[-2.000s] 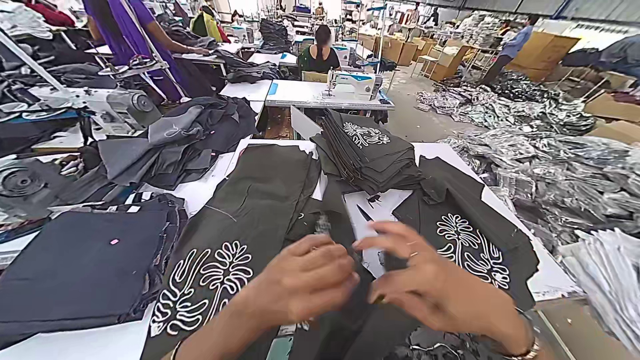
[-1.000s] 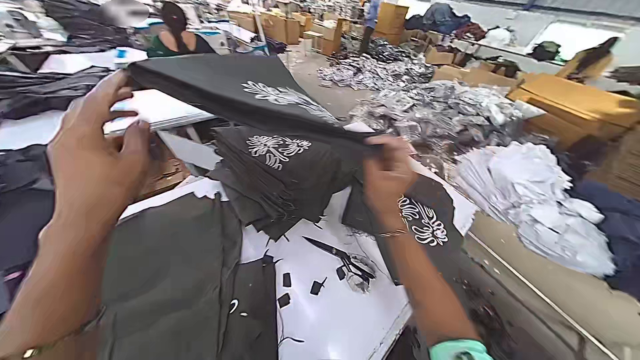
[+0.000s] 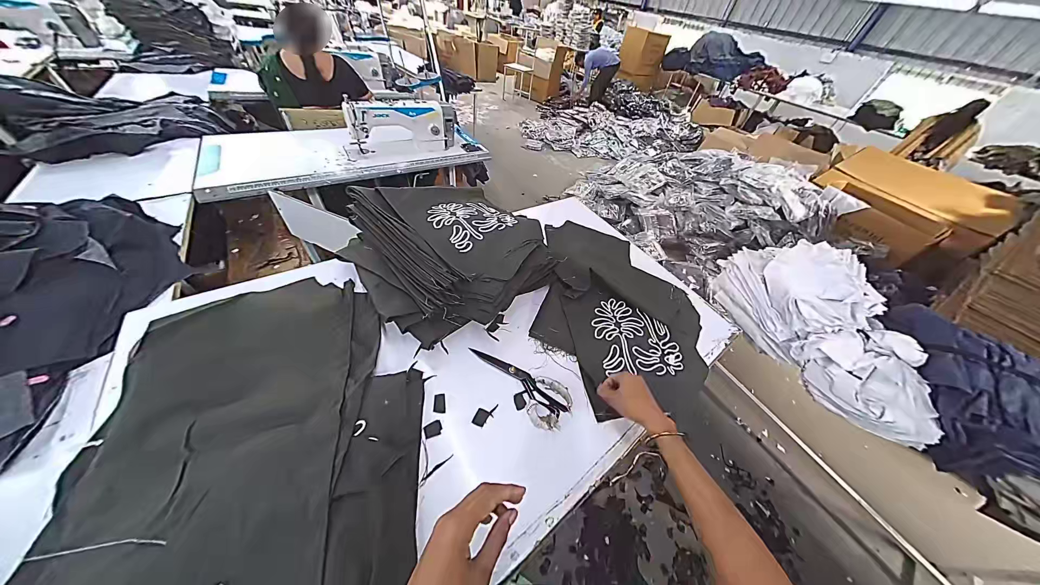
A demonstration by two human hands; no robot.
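My right hand (image 3: 632,398) has its fingers closed at the lower edge of a dark fabric panel with white floral embroidery (image 3: 635,337), at the table's right side; whether it pinches the cloth is not clear. Low in the middle, my left hand (image 3: 479,524) is empty, thumb and fingers apart, over the white table (image 3: 487,455). Black-handled scissors (image 3: 524,380) lie between the panels, with small dark fabric scraps (image 3: 481,417) beside them. Behind them rests a stack of folded embroidered panels (image 3: 455,244). A large plain dark cloth (image 3: 219,422) covers the table's left part.
A sewing machine (image 3: 400,126) stands on the table beyond, with a seated person (image 3: 313,77) behind it. Dark garments (image 3: 73,276) lie at the left. Right of the table are a white cloth pile (image 3: 812,325), plastic-wrapped packets (image 3: 699,203) and a cardboard box (image 3: 918,203).
The embroidered panel that both hands held raised a second ago is no longer held up. My left hand has come down, empty; my right hand is now low at the right-hand panel.
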